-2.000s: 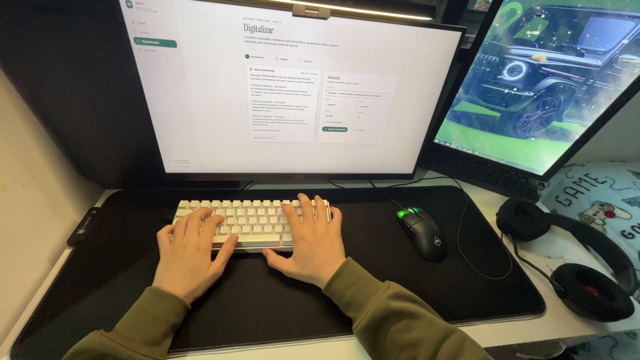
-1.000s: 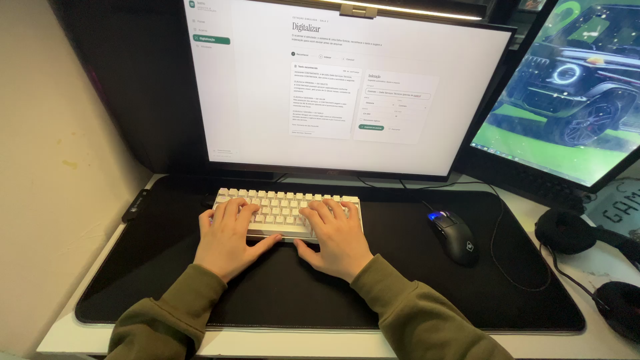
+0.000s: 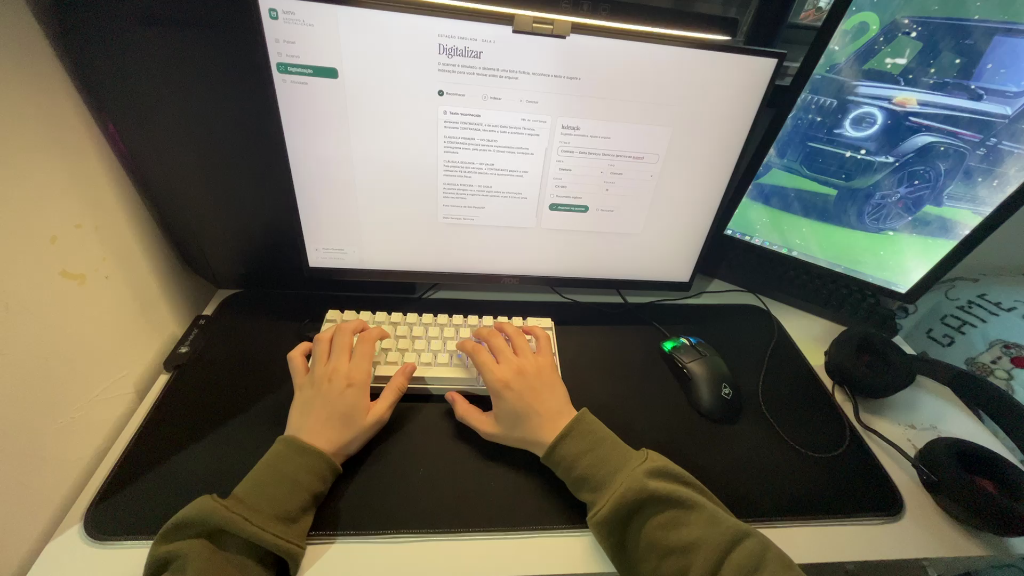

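A compact white keyboard (image 3: 436, 346) lies on a large black desk mat (image 3: 480, 488). My left hand (image 3: 334, 384) rests over its left part, fingers curved on the keys and thumb near the front edge. Over the right part of the keys is my right hand (image 3: 520, 384), its fingers spread and its thumb just off the keyboard's front edge. Neither hand grips anything. Behind the keyboard stands a monitor (image 3: 384, 200) showing a page with a text panel and a form. A black wired mouse (image 3: 704, 376) with a green light sits right of my right hand.
Black headphones (image 3: 872, 364) lie on the white desk (image 3: 800, 544) at the right. A second, tilted monitor (image 3: 880, 136) shows a dark vehicle. The mouse's cable loops across the mat's right side. A wall (image 3: 72, 264) borders the desk at the left. A light bar (image 3: 624, 20) tops the main monitor.
Both hands have stayed over the keyboard, with small shifts of the fingers. The mouse's light was green, then blue, and is green again. The view has shifted somewhat.
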